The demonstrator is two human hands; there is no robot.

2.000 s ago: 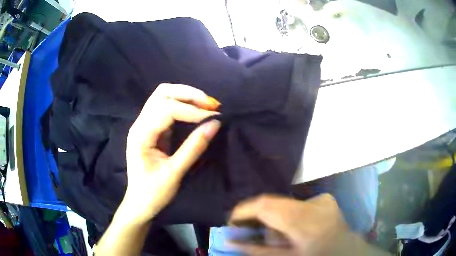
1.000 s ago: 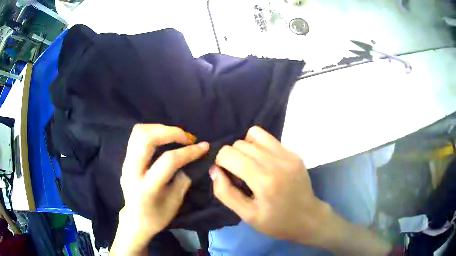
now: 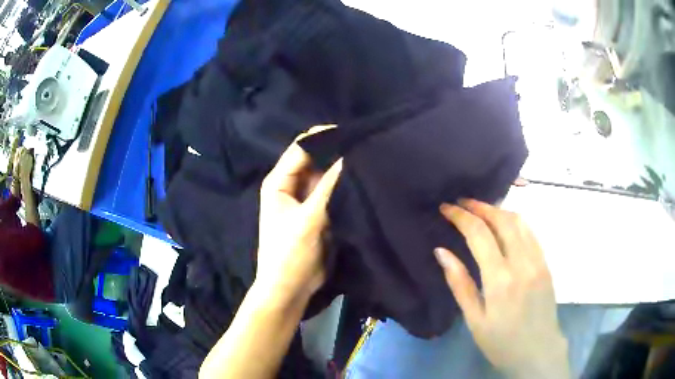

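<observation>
A large dark garment (image 3: 414, 148) lies over the left and middle of the table, its lower part hanging over the front edge. My left hand (image 3: 300, 200) is at the middle of it, with a fold of the cloth between thumb and fingers. My right hand (image 3: 503, 274) is on the right part of the garment, fingers apart, fingertips at the cloth, nothing gripped that I can see. The thread snips are not clearly visible.
The white machine table (image 3: 592, 244) is at right, with a round metal dial (image 3: 602, 123) near the top right. A blue surface (image 3: 137, 148) with a tan edge is at left. Another person's arm (image 3: 27, 185) shows at far left. Dark cloth hangs below.
The view has swung left, so table and garment sit further right. My hands have moved apart; my right hand has opened. The garment's right part is shifted and bunched differently. The snips seen earlier no longer show clearly.
</observation>
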